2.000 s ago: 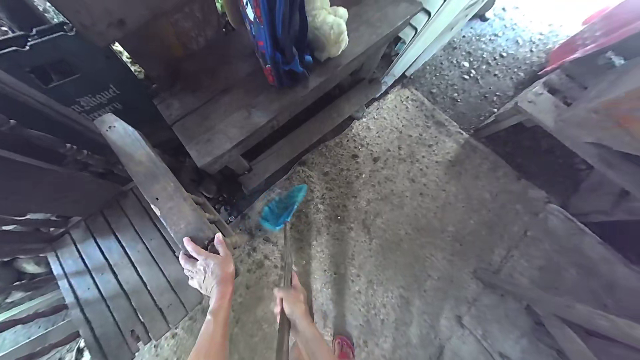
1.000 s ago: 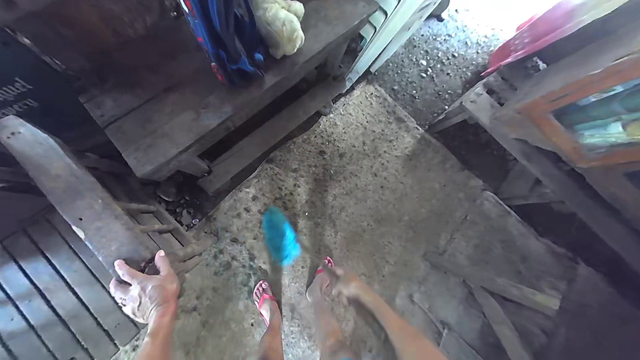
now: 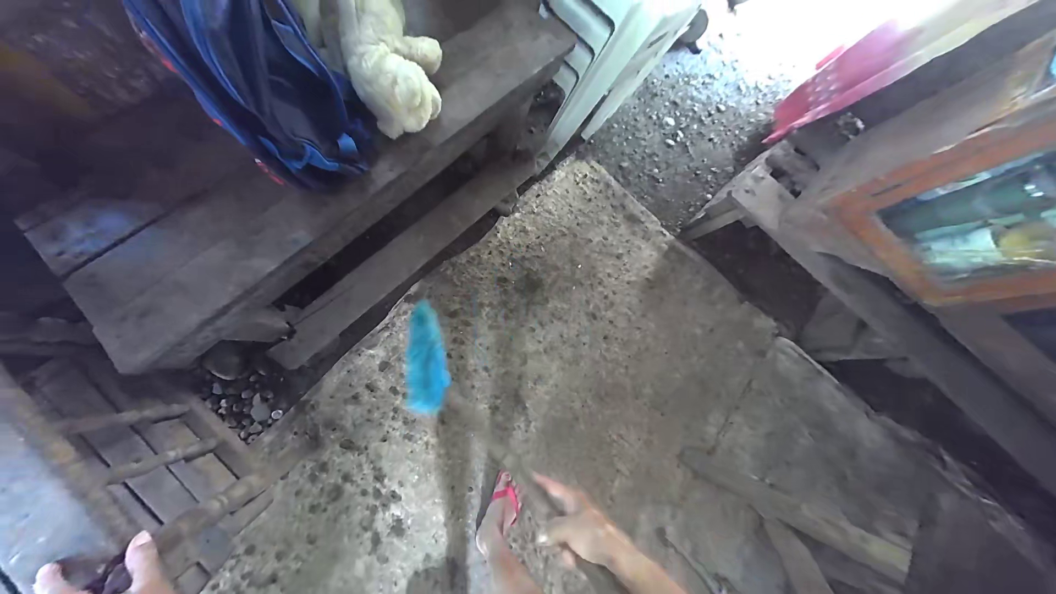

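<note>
My right hand [image 3: 582, 528] is closed round the wooden handle of a broom, its index finger laid along the stick. The broom's blue head [image 3: 426, 359] is blurred and is over the concrete floor [image 3: 610, 330], left of the middle. At the bottom left corner my left hand [image 3: 107, 573] grips the end of the armrest of a wooden chair [image 3: 58, 487]; only its fingertips and thumb show. One foot in a red-strapped flip-flop [image 3: 505, 495] stands beside the handle.
A wooden bench [image 3: 206, 272] holds a blue backpack [image 3: 264, 91] and a pale plush toy [image 3: 396, 74]. Stacked white plastic chairs [image 3: 594, 58] stand behind it. At the right are a glass-fronted cabinet [image 3: 858, 206] and a wooden plank [image 3: 792, 511] on the floor.
The view has shifted toward the right. The broom head has swung and turned while my right hand keeps hold of the handle. My left hand stays on the chair's armrest.
</note>
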